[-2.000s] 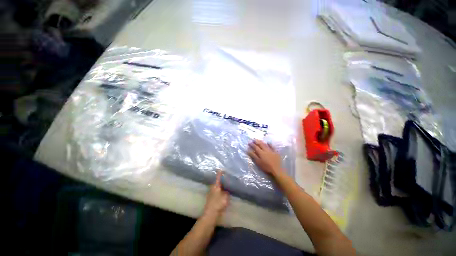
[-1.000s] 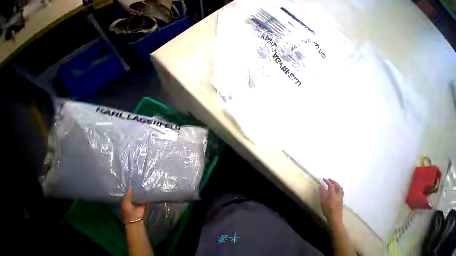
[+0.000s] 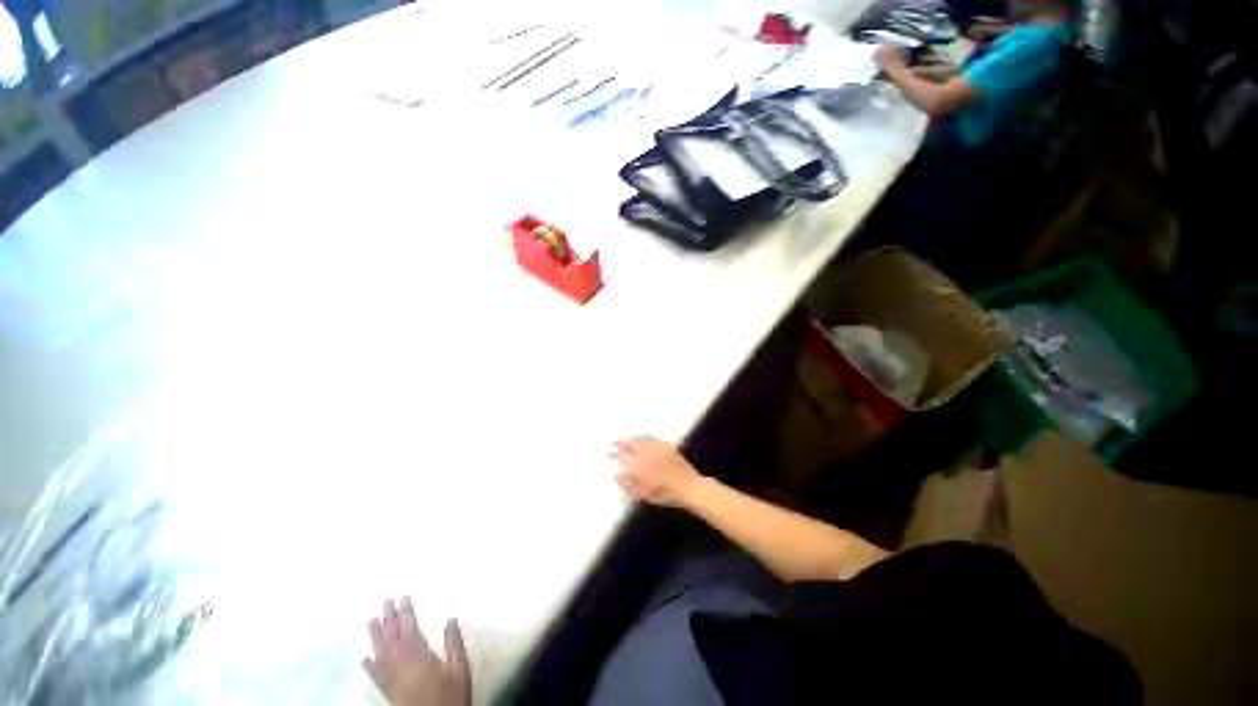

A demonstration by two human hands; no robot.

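Observation:
My left hand (image 3: 418, 659) lies with spread fingers on the white table near the bottom edge of the view. My right hand (image 3: 657, 470) rests at the table's front edge with nothing seen in it. White sheet material around both hands is washed out by glare, so its edges cannot be told. Clear polybags (image 3: 86, 586) lie crinkled at the lower left. The red tape dispenser (image 3: 555, 259) stands on the table beyond my right hand. Handbags with black trim and handles (image 3: 724, 166) lie behind it, near the edge.
A brown carton (image 3: 904, 324) and a green crate (image 3: 1152, 361) holding clear-wrapped items stand on the floor at right. Brown cardboard (image 3: 1104, 552) is at lower right. A person in a teal shirt (image 3: 1018, 83) works at the table's far end, near another red dispenser (image 3: 784, 28).
The view has swung right. My left hand has let go of the packed bag it held over the green crate at left and is now on the table. The packed bag is out of view.

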